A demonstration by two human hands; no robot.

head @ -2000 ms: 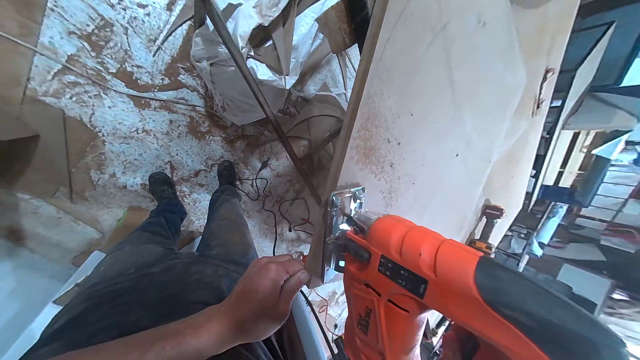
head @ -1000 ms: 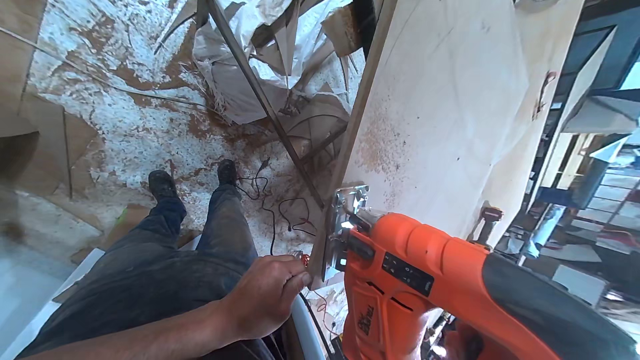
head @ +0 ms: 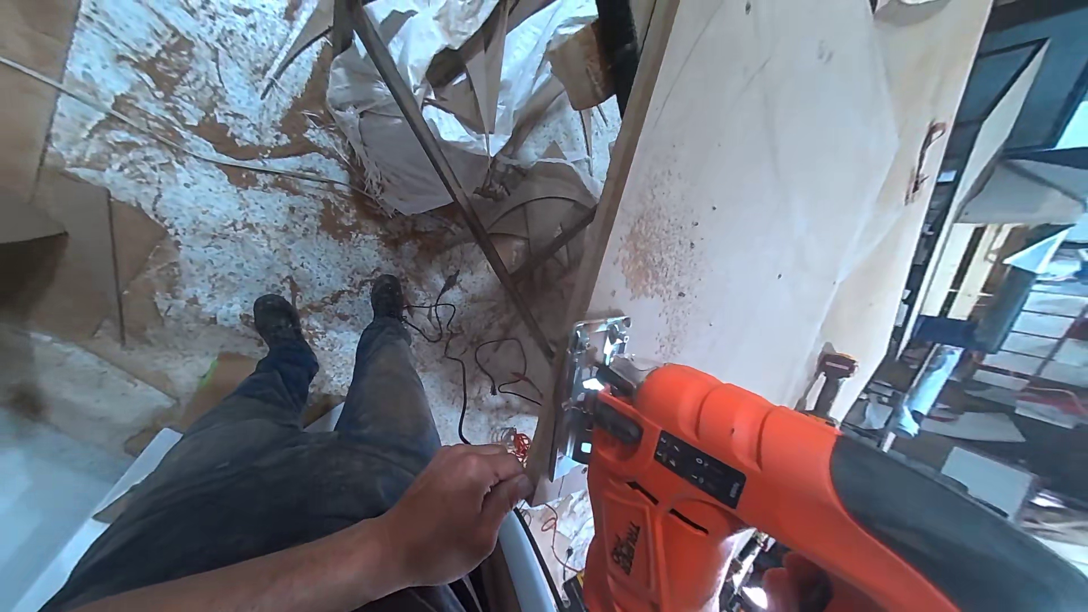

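An orange jigsaw (head: 697, 450) with a black-covered handle lies across the near end of a pale wooden board (head: 765, 170). Its metal base plate (head: 586, 382) rests at the board's left edge; the blade is hidden. Beneath the handle, at the bottom right, fingers of my right hand (head: 799, 585) show in part, wrapped round the grip. My left hand (head: 463, 510) is left of the tool, its fingers curled against the near left corner of the board, where the fingertips are partly hidden. Sawdust (head: 659, 255) is scattered on the board just beyond the base plate.
A cordless drill (head: 831, 378) stands by the board's right edge. A metal bar (head: 450, 178) slants beside a white sack (head: 399, 144) of offcuts on the left. Cables (head: 463, 382) lie on the dusty floor by my boots (head: 277, 319). Shelving and panels fill the far right.
The base plate of the jigsaw has shifted slightly at the board's edge. My left hand stays at the corner, and my right hand keeps to the handle.
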